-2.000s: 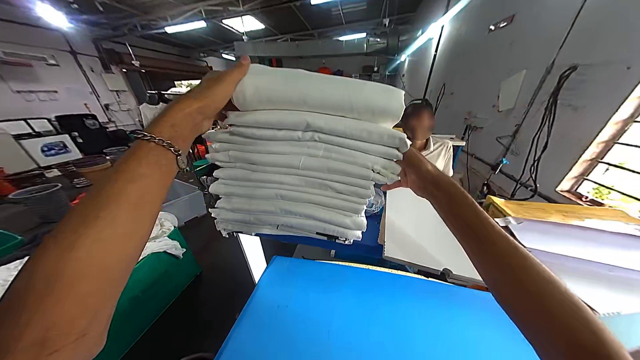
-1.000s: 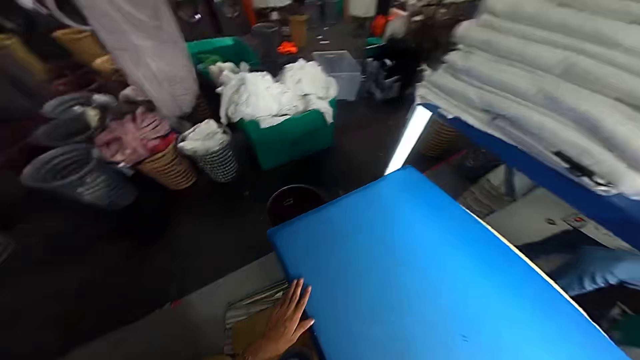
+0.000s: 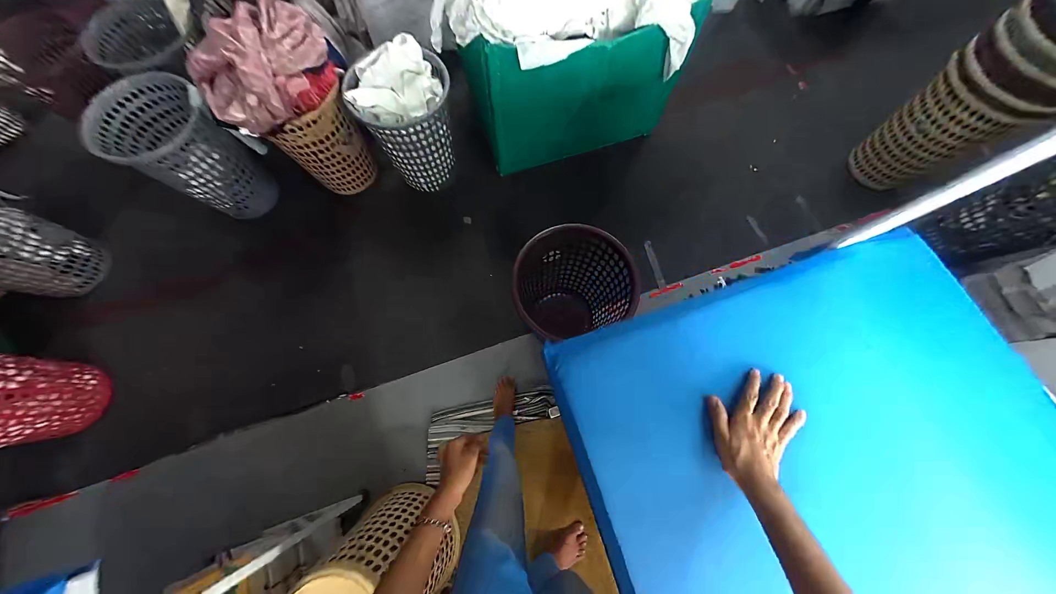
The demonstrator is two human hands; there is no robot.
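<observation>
My right hand [image 3: 755, 429] lies palm down with its fingers spread on the blue-covered table [image 3: 891, 396], holding nothing. My left hand [image 3: 462, 464], with a bracelet at the wrist, hangs low beside my leg in blue trousers, above the floor; its fingers look curled, and whether anything is in them cannot be seen. Near that forearm stands a cream perforated basket [image 3: 384, 528]. A dark maroon perforated basket [image 3: 576, 282] stands at the table's near left corner, with nothing visible inside. The stack of folded white cloth is out of view.
A green box [image 3: 569, 99] heaped with white cloth stands ahead. To its left are a grey basket with white cloth [image 3: 412, 124], a tan basket [image 3: 330, 144] with pink cloth and a grey basket [image 3: 186, 153]. Stacked baskets [image 3: 924, 115] lean at right. A striped mat [image 3: 462, 421] lies by my feet.
Two seconds ago both hands held the stack of folded white cloth; one second ago it rested on a blue surface at right, out of my hands. The view has swung down and left.
</observation>
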